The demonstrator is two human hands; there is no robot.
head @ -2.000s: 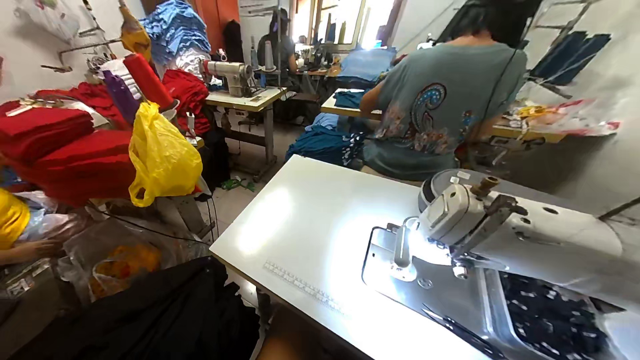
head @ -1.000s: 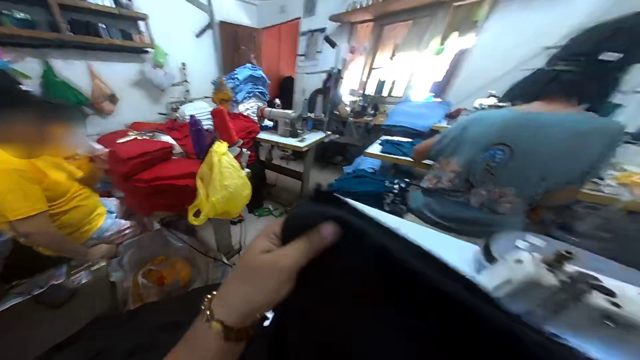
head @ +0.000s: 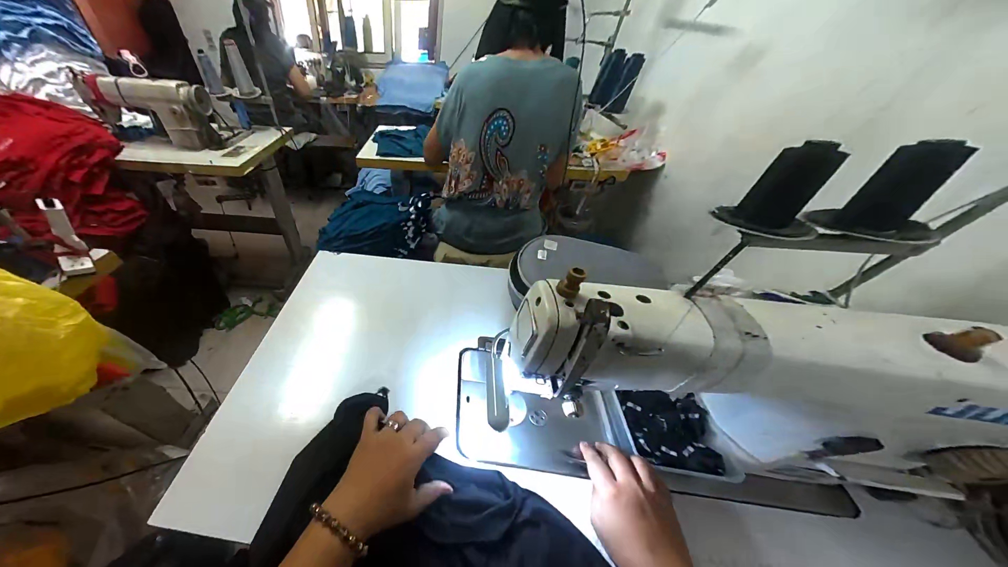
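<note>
A white industrial sewing machine [head: 630, 339] stands on a white table [head: 370, 307], its lamp lighting the metal bed plate [head: 520, 425]. My left hand [head: 394, 472], with a bead bracelet and a ring, lies on dark fabric [head: 480, 520] at the near edge, thumb and fingers spread over it; part of the fabric is bunched left of the wrist. My right hand [head: 630, 496] rests at the near edge of the bed plate, right of the fabric. Its fingertips are at a small dark object too indistinct to name. Whether it grips this cannot be told.
Black thread cones [head: 787, 189] stand on a rack at the right. A plastic tray of black scraps [head: 677, 433] lies beside the bed plate. A person [head: 512, 150] sits beyond the table. Red fabric [head: 55, 173] and a yellow plastic bag [head: 47, 346] are at the left.
The view has swung right and down. The dark fabric, held up by a hand one second ago, now lies on the table's near edge. My right hand has come into view by the bed plate.
</note>
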